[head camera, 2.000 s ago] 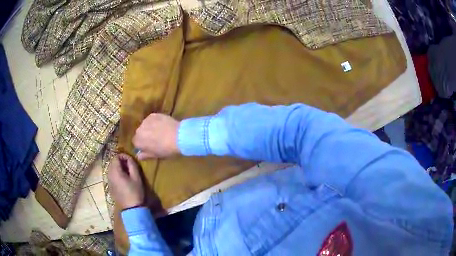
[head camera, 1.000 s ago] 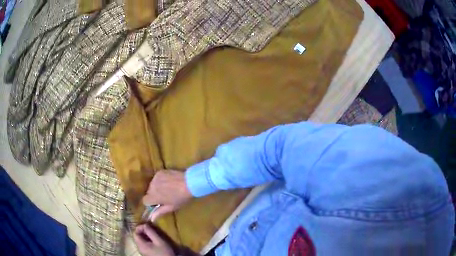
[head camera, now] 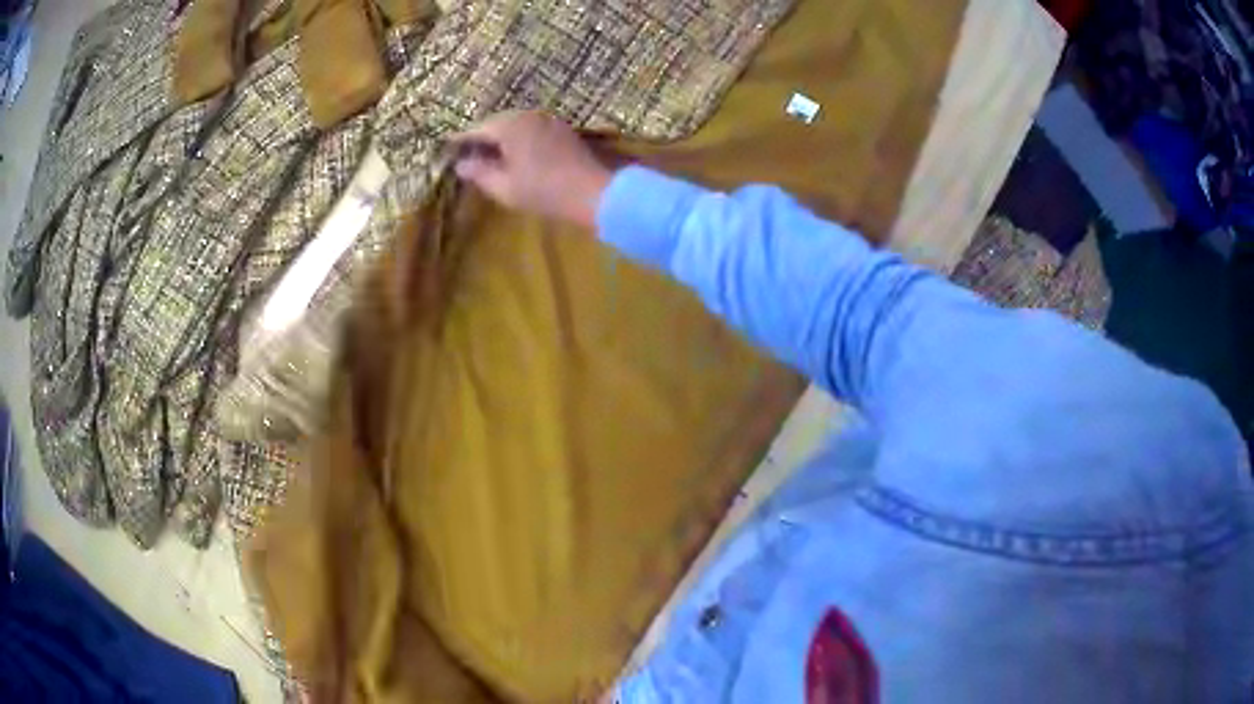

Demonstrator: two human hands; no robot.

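Note:
The tweed jacket (head camera: 591,62) lies on the table with its mustard lining (head camera: 536,399) facing up. A small white label (head camera: 802,107) shows on the lining. My right hand (head camera: 530,165) is at the jacket's upper edge, with fingertips closed on the cloth where tweed meets lining. The lining runs in folds down from that hand, and the part left of it is lifted and blurred. No tool can be made out in my right hand. My left hand is out of the picture.
Other tweed jackets (head camera: 117,275) are heaped at the left, with mustard sleeve ends (head camera: 340,62) at the top. Navy cloth (head camera: 103,640) lies bottom left. The pale table edge (head camera: 1011,83) and dark cloth piles (head camera: 1169,83) are at the right.
My right hand has moved up along the jacket from the lower lining to its upper edge. The lining at the left is pulled into folds. My left hand has left the picture.

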